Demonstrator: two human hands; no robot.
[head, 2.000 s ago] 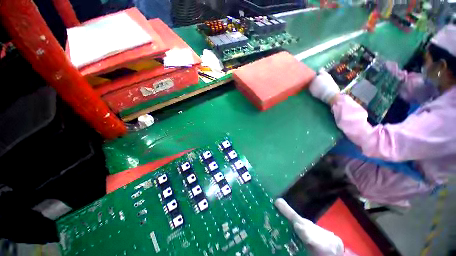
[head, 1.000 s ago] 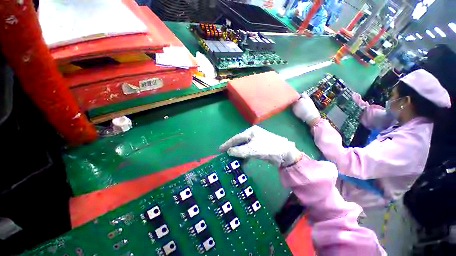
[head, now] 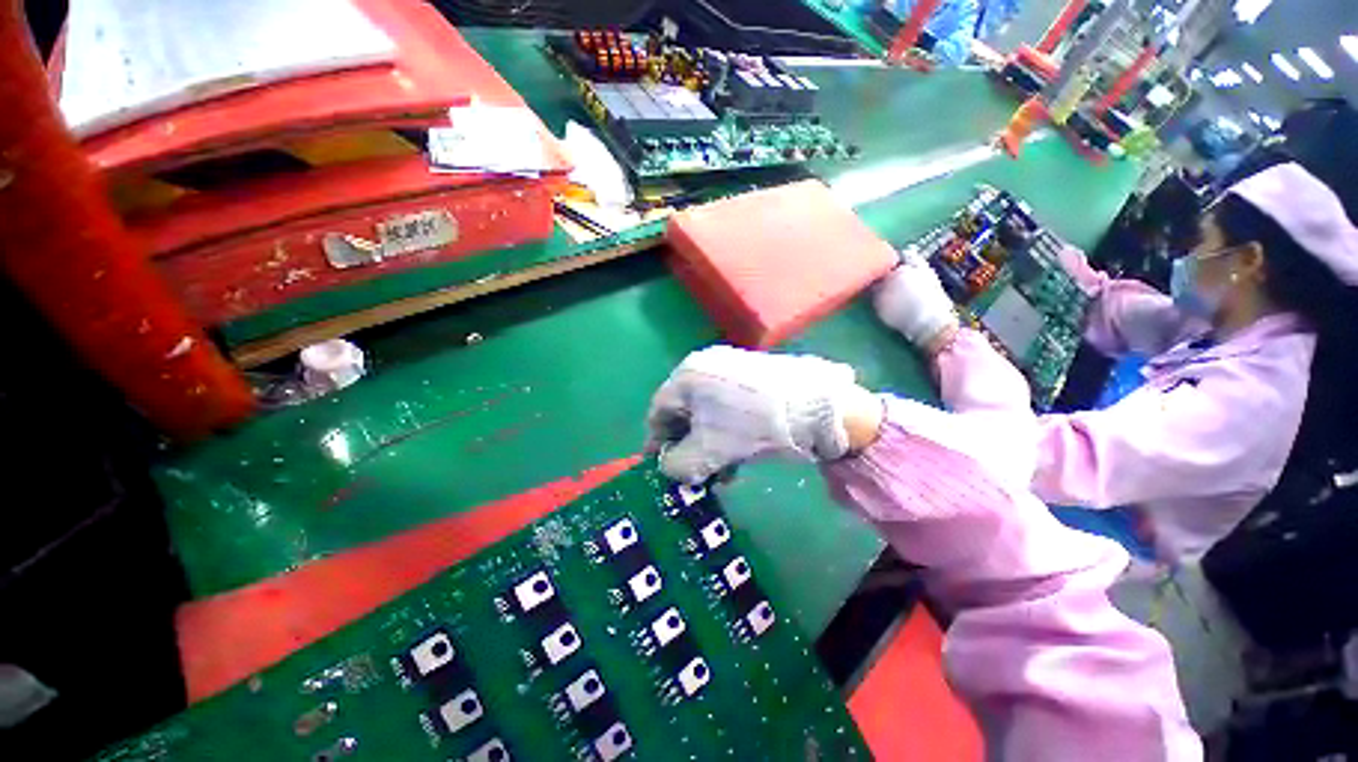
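A large green circuit board [head: 492,625] lies in front of me, its flat side with rows of black, silver-tabbed transistors facing up. It rests partly over a flat red foam pad [head: 402,554] on the green bench. My right hand [head: 752,405], in a white glove, is at the board's far corner, its fingers bent over the edge and closed on it. The fingertips are partly hidden behind the hand. My left hand is not in view. The board's near side is cut off by the picture's lower edge.
A red foam block [head: 778,256] lies beyond my hand. A neighbouring person in pink [head: 1177,424] holds another board [head: 1005,290] at right. A component-side-up board [head: 693,112] lies further back. Red stacked foam with papers [head: 335,216] and a red post stand left. A red-lined tray [head: 916,692] is at lower right.
My right hand has come from the board's right edge to its far corner, and its fingers have curled down onto it. The view has shifted, bringing the neighbour's head fully in.
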